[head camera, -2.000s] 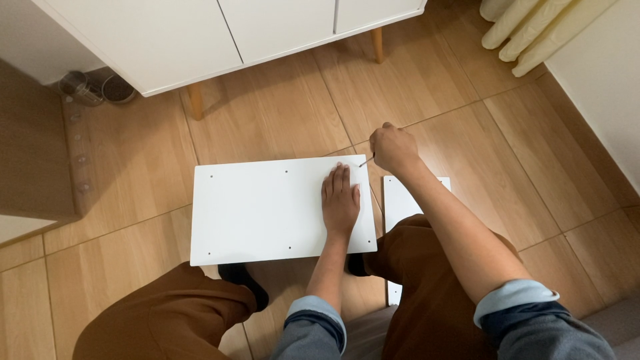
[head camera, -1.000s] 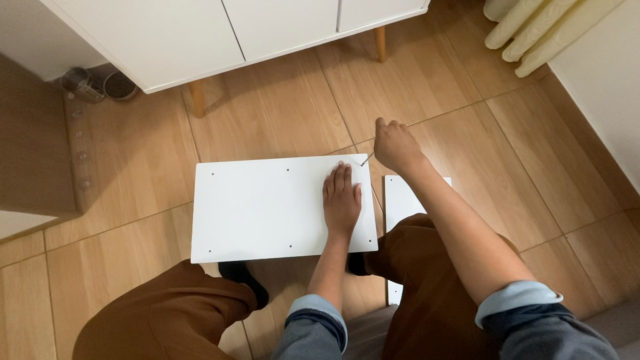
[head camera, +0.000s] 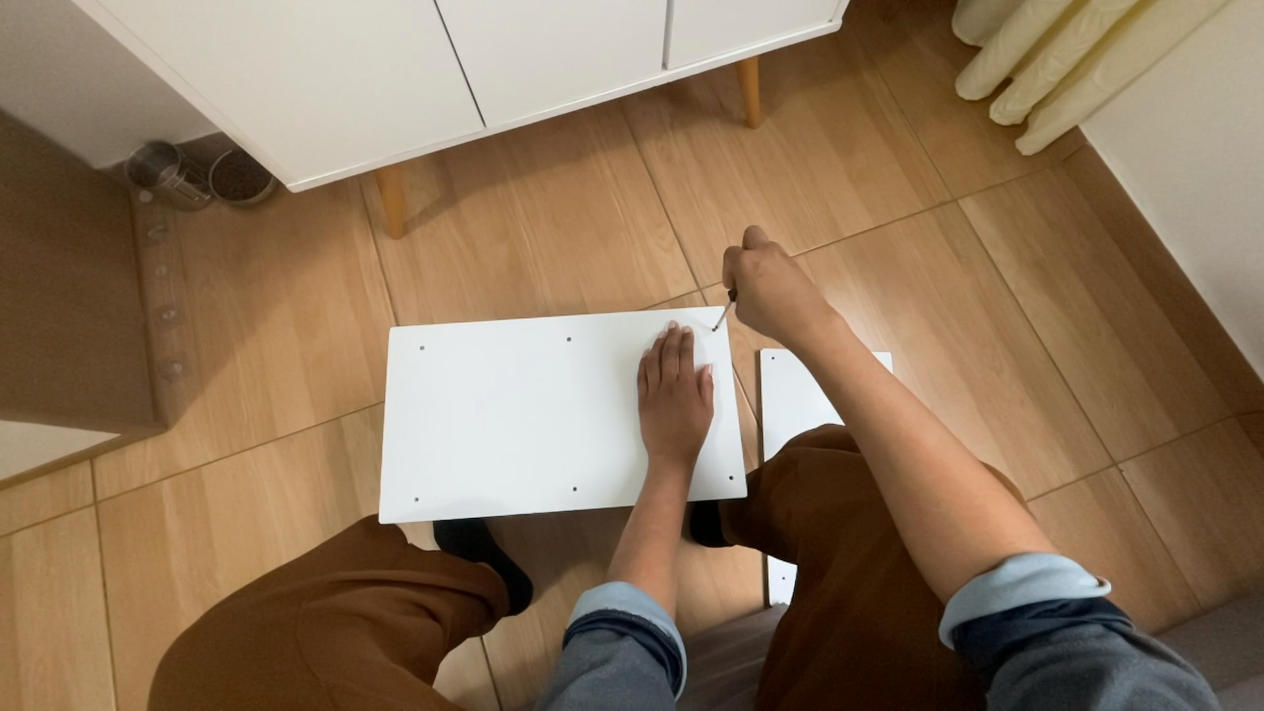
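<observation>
A white rectangular panel (head camera: 504, 415) with several small dark holes along its long edges lies in front of me, between my knees. My left hand (head camera: 676, 395) rests flat on its right part, fingers extended and pointing away from me. My right hand (head camera: 775, 286) is closed around the dark handle of a screwdriver (head camera: 724, 314), just beyond the panel's far right corner. The tool slants down to the left, its tip at the hole in that corner. Most of the handle is hidden in my fist. What lies beneath the panel is hidden.
A second white panel (head camera: 795, 395) with holes lies on the wood-look floor (head camera: 987, 326) to the right, partly under my knee. A white cabinet (head camera: 346, 89) on wooden legs stands ahead. Glass jars (head camera: 168, 176) sit at the left wall, and a cream curtain (head camera: 1037, 69) hangs top right.
My right hand has shifted and turned slightly on the screwdriver, whose tip stays at the corner hole. My left hand and the panel have not plainly moved.
</observation>
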